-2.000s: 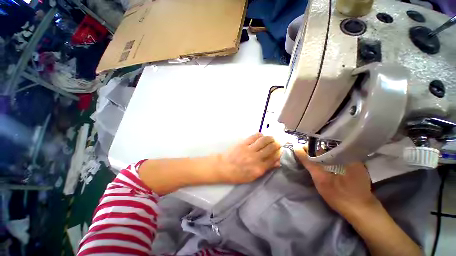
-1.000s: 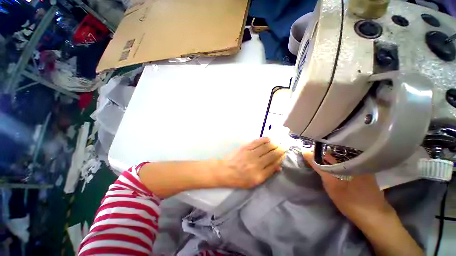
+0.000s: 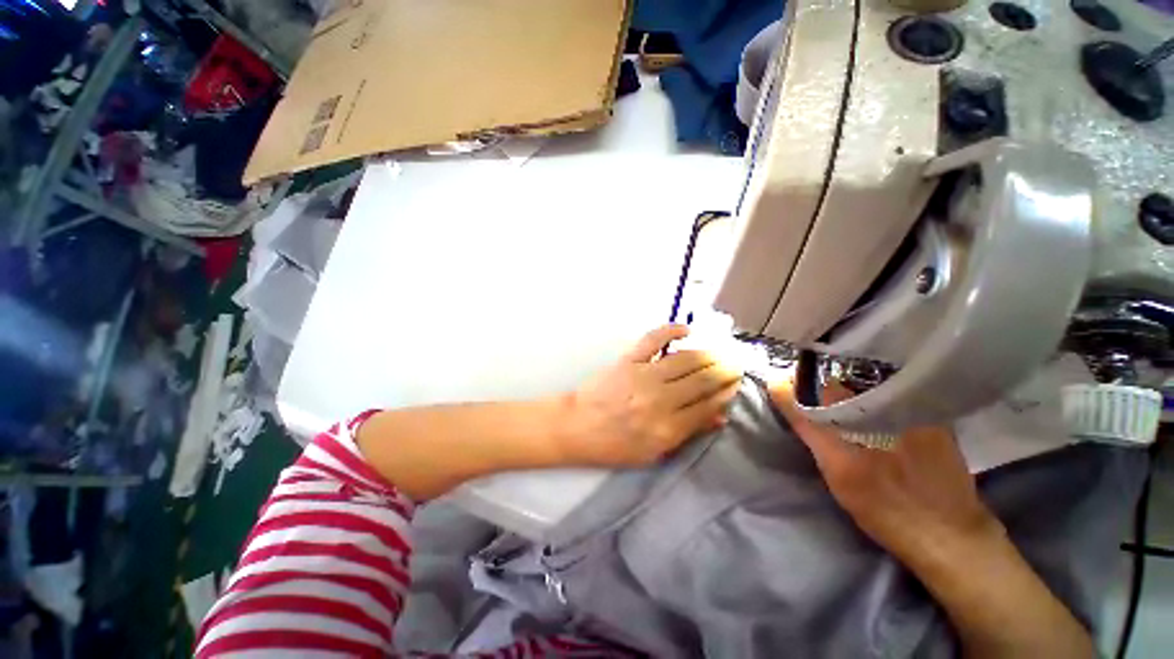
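The grey garment [image 3: 721, 541] lies bunched below the sewing machine head [image 3: 805, 167] and hangs over the table's front edge. My left hand [image 3: 657, 402] lies on the garment's edge, left of the presser foot area, fingertips by the bright spot under the head. My right hand [image 3: 895, 476] holds the cloth from the right, its fingertips partly hidden behind the take-up lever guard [image 3: 1017, 283]. A narrow folded edge runs from my fingertips down to the left. The needle is lost in glare.
The white machine table [image 3: 502, 283] extends to the left. Brown cardboard [image 3: 451, 77] lies behind it. A white ribbed knob [image 3: 1114, 412] sits at the right. Grey cloth [image 3: 290, 270] hangs past the table's left edge, over a cluttered green floor [image 3: 251, 515].
My left hand's index finger is spread further from the others. The cloth below the fingertips lies straighter. The machine head shifted right in the view, then back left.
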